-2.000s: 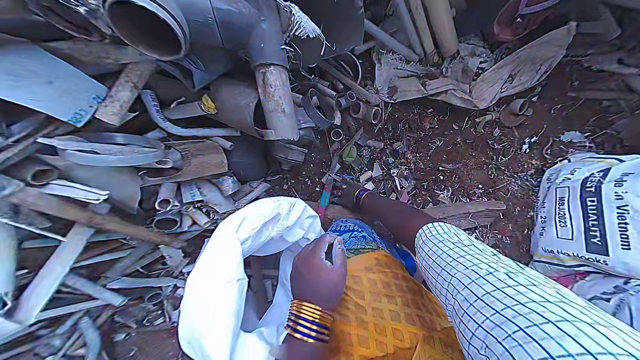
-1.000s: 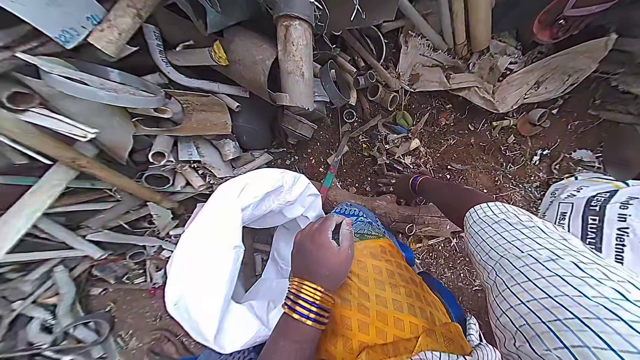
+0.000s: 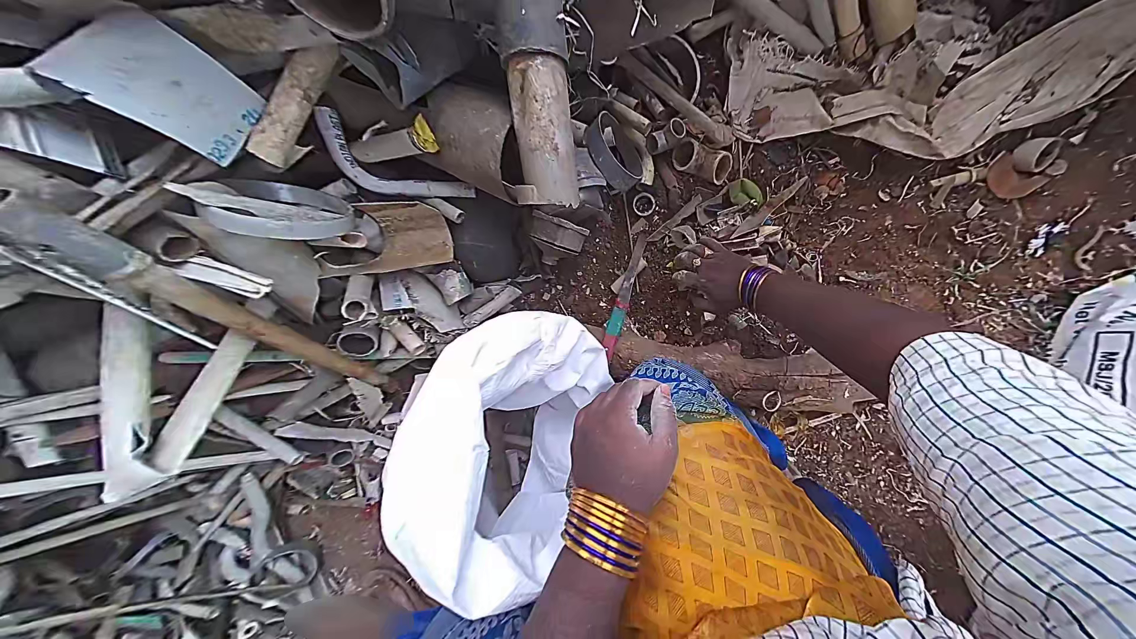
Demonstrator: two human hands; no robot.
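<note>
My left hand [image 3: 626, 442], with gold and blue bangles, is curled at the right rim of an open white woven sack [image 3: 437, 457] and seems to grip it. Some pieces lie inside the sack, partly hidden. My right hand [image 3: 713, 280] reaches down to the soil beside small plastic scraps and dry debris [image 3: 763, 232]; its fingertips are hard to make out, and whether they hold anything is unclear. A thin strip with a green and red end [image 3: 619, 312] lies left of it, between the hand and the sack. Orange and blue cloth covers my knee [image 3: 737, 524].
Broken pipes and plastic offcuts [image 3: 382, 235] are heaped at the left. A wooden handle [image 3: 240, 315] lies across them. Torn sacking [image 3: 887, 115] lies at the top right. A log [image 3: 754, 368] rests beyond my knee. A printed sack [image 3: 1100, 342] stands at the right edge.
Since a second ago, my right hand has moved from the soil near the log toward the small debris. My left hand stays at the sack's rim. The view has shifted.
</note>
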